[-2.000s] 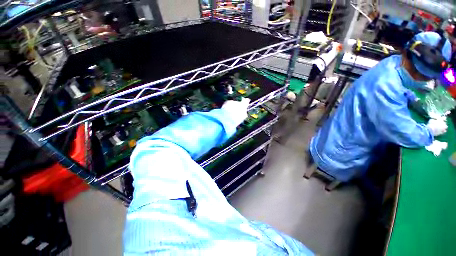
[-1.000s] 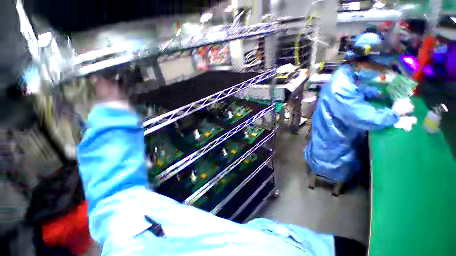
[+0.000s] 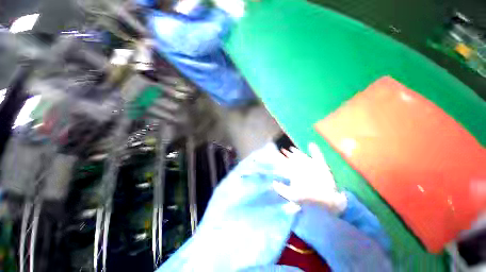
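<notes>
A white-gloved hand, apparently my right hand, is at the lower middle beside the bench edge. Its fingers are spread, some tips look orange, and nothing shows in it. Its blue cuff lies at its lower right. My other light blue sleeve reaches up to this hand from the lower left. I cannot make out my left hand apart from the glove and sleeve. A flat red-orange pad lies on the green bench mat, right of the hand.
A blurred wire rack with boards stands at the lower left. Another person's blue sleeve is at the top, by the bench. A green circuit board lies on a dark surface at the upper right. A dark, blurred object is cut off at the lower right edge.
The view has swung right and down, from the rack to the bench. The extended left arm is now drawn in. The gloved hand and the red-orange pad have come into view.
</notes>
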